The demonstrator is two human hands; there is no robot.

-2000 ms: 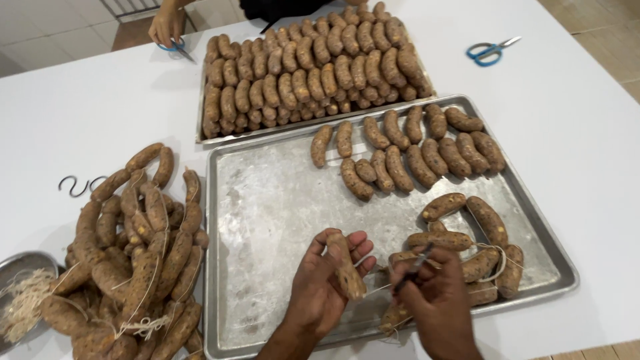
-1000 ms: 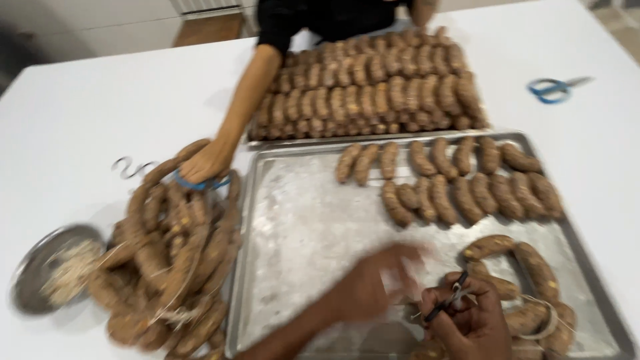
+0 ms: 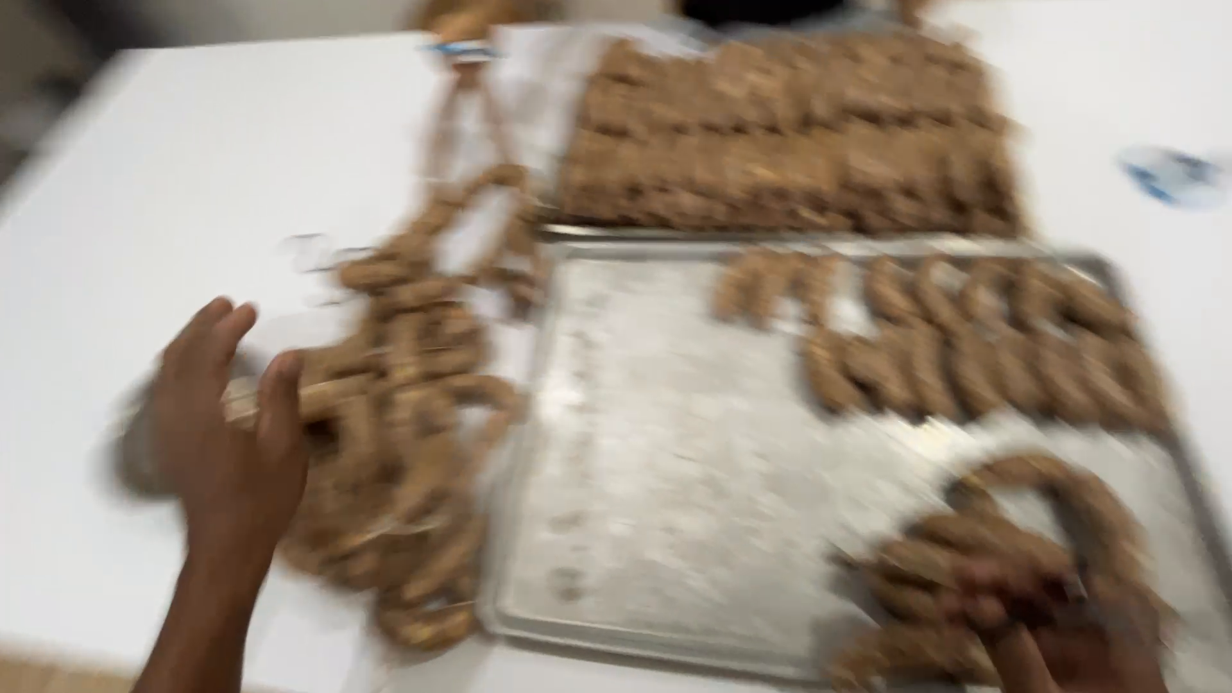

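My left hand (image 3: 231, 423) is raised over the metal bowl (image 3: 144, 452) at the left, fingers apart, with nothing plainly in it. Beside it lies a heap of linked sausages (image 3: 404, 385) on the white table. My right hand (image 3: 1049, 616) is at the lower right, over a coil of linked sausages (image 3: 1107, 510) on the metal tray (image 3: 664, 462). It is badly blurred; a thin dark tool tip seems to stick out to its left, and what it grips cannot be made out. Separate sausages (image 3: 972, 346) lie in two rows in the tray's upper right.
Behind the tray, a second tray bears stacked sausages (image 3: 789, 135). Blue-handled scissors (image 3: 1169, 176) lie at the right. Metal hooks (image 3: 327, 252) lie left of the heap. Across the table, a co-worker's hand (image 3: 467, 19) is near something blue, with sausage links hanging below.
My left hand has moved left from the tray to above the bowl. The co-worker's hand has drawn back from the heap, and some links now rise from it.
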